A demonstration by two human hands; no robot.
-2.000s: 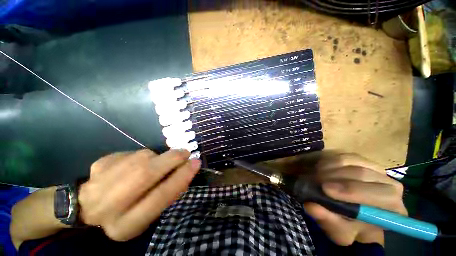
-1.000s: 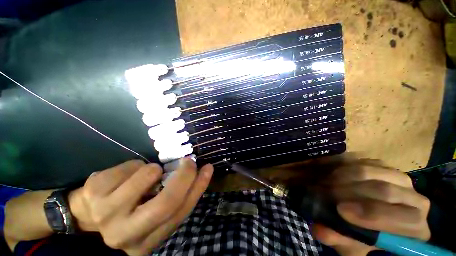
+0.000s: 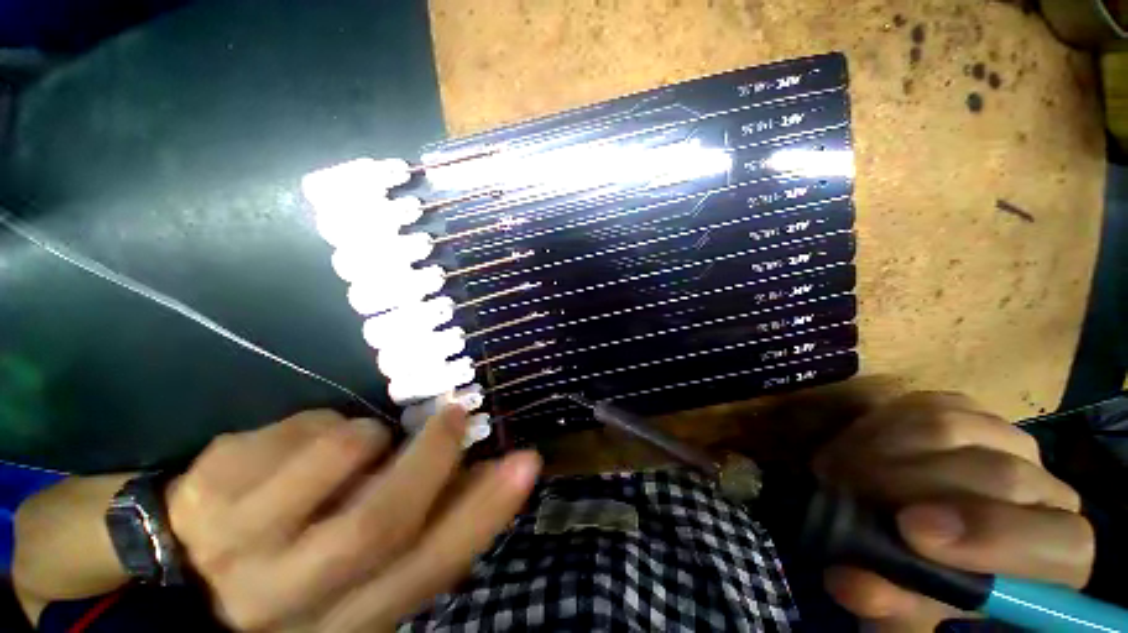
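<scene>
The black PCB panel (image 3: 668,272) lies on the tan work board, with white leaded components (image 3: 390,278) in a row off its left edge and thin coppery leads over the strips. My left hand (image 3: 322,513) has a fingertip on the lowest white component (image 3: 473,425); the solder wire (image 3: 161,297) runs from the far left into this hand. My right hand (image 3: 965,501) is closed around the soldering iron (image 3: 915,556). The iron's tip is at or just over the end of a lead near the panel's lower edge. Exact contact cannot be told.
The scorched tan work board (image 3: 990,247) extends right of and behind the panel, with a small dark sliver (image 3: 1014,212) on it. The dark green bench top (image 3: 186,161) is at left. A round can (image 3: 1086,22) is cut off at the top right. Checked cloth (image 3: 594,563) is below the panel.
The view has moved closer to the panel than two seconds ago. Since one second ago, the iron has moved slightly right, my left fingers have spread slightly, and another white component shows under them.
</scene>
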